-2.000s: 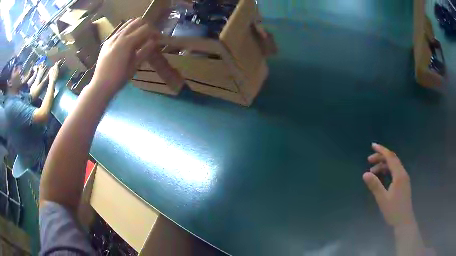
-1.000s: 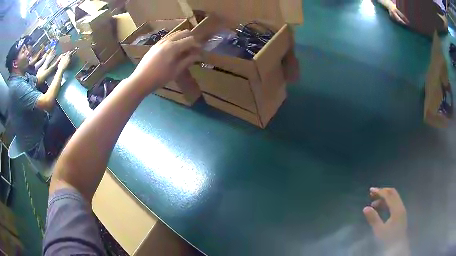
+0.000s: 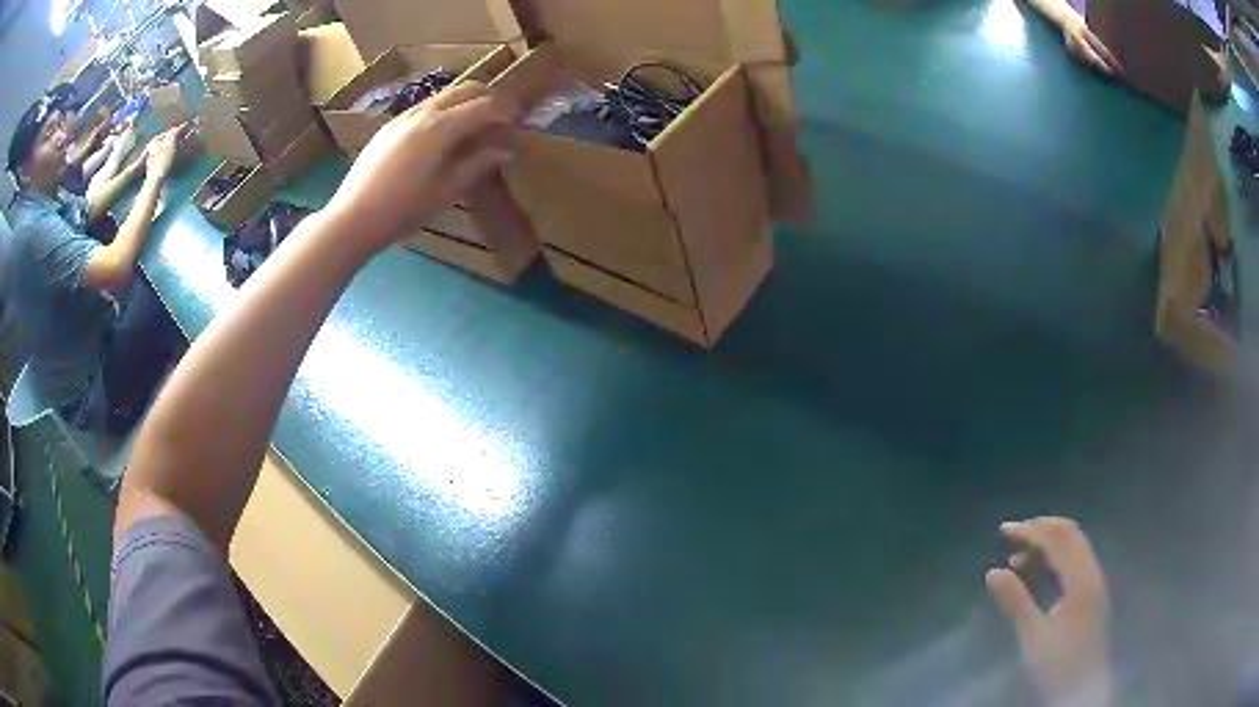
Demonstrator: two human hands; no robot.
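An open brown mailer box (image 3: 608, 214) stands in a stack at the upper middle, with black coiled cables (image 3: 660, 100) and a clear bag inside. Its lid stands up at the back. My left hand (image 3: 431, 149) is at the box's near left corner, fingers curled and fingertips overlapping its edge; whether it grips the box is hidden. My right hand (image 3: 1060, 594) is at the lower right above the green table (image 3: 773, 483), away from the box, empty, thumb and fingers apart and slightly blurred.
Another open box (image 3: 362, 122) stands left of the stack. A black bundle (image 3: 262, 242) lies farther left, before more stacked boxes (image 3: 249, 83). An upright box (image 3: 1198, 263) stands at right. A person (image 3: 62, 276) sits at left; another's hand (image 3: 1091, 49) shows top right. A large carton (image 3: 325, 573) stands below the table edge.
The view has shifted, showing more of the table's far side. The dark gap below the top box's upper front edge is no longer visible. My left hand stays at the box; my right hand remains empty.
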